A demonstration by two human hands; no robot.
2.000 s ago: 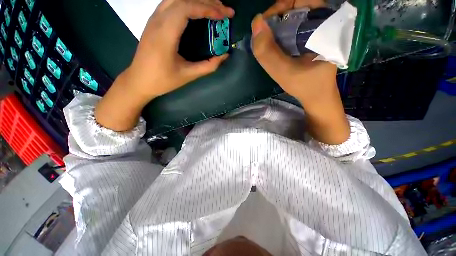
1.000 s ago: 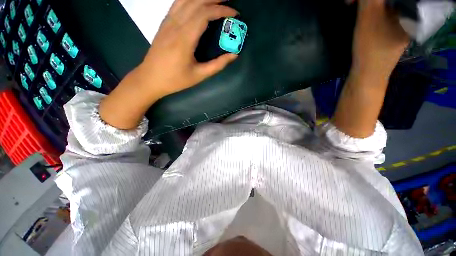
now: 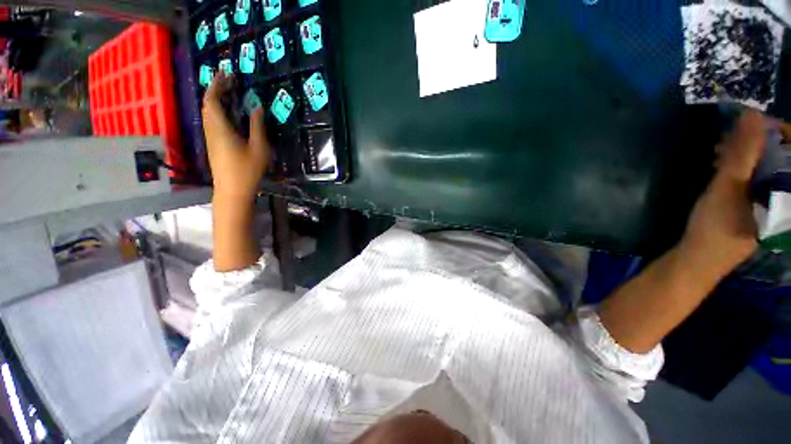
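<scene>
My left hand [image 3: 234, 152] is over the black parts tray [image 3: 344, 130] at the left. Its thumb and a finger are spread around a dim teal part [image 3: 252, 100]; whether they grip it is not clear. My right hand [image 3: 728, 195] is at the far right, holding the grey dispensing syringe [image 3: 770, 160], which is partly cut off by the edge. A white wrap [image 3: 774, 214] shows behind it; the tip is not clear. A teal housing [image 3: 505, 19] lies at the top, at the right edge of the white paper sheet [image 3: 455, 52].
Teal parts fill several tray compartments. A red slotted tray [image 3: 130, 82] stands left of the black tray. The dark green mat [image 3: 520, 147] spans the middle. A blue sheet [image 3: 629, 39] and black-speckled white paper [image 3: 730, 56] lie at the upper right.
The view has swung left. My left hand has left the teal part in front of me and moved to the tray. My right hand stays away at the right with the syringe.
</scene>
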